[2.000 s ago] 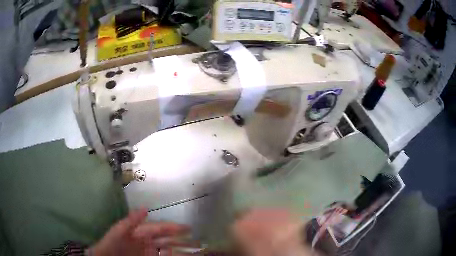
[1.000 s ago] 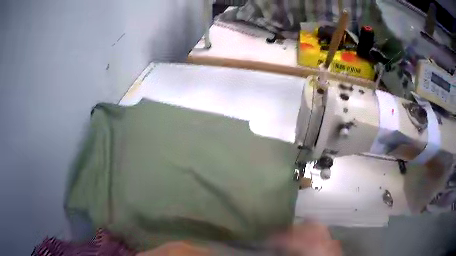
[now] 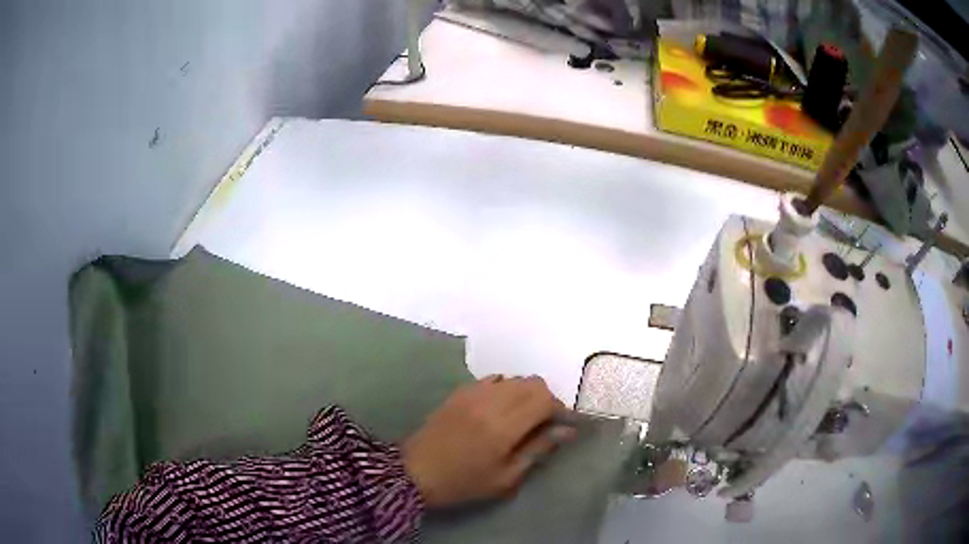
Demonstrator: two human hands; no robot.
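Observation:
A sage-green cloth panel [image 3: 276, 361] lies on the white table, its left part folded over the table's left edge and its right end at the presser foot area [image 3: 648, 468]. My left hand [image 3: 489, 441] lies on the cloth just left of the needle area, palm down with bent fingers. Whether the fingers pinch the cloth is hidden. The cream machine head [image 3: 733, 329] stands right of my hand. The needle is too small to make out. My right hand is not in view.
A brown stick [image 3: 866, 117] rises from the machine head. A yellow box [image 3: 733, 106] with a dark spool [image 3: 826, 80] and cables stands on the table behind. A pale wall [image 3: 106, 128] is at the left.
The view has swung left and closer. My left hand now shows clearly on the cloth near the foot. The blurred hand at the lower middle is gone from there. The cloth's right end reaches the foot.

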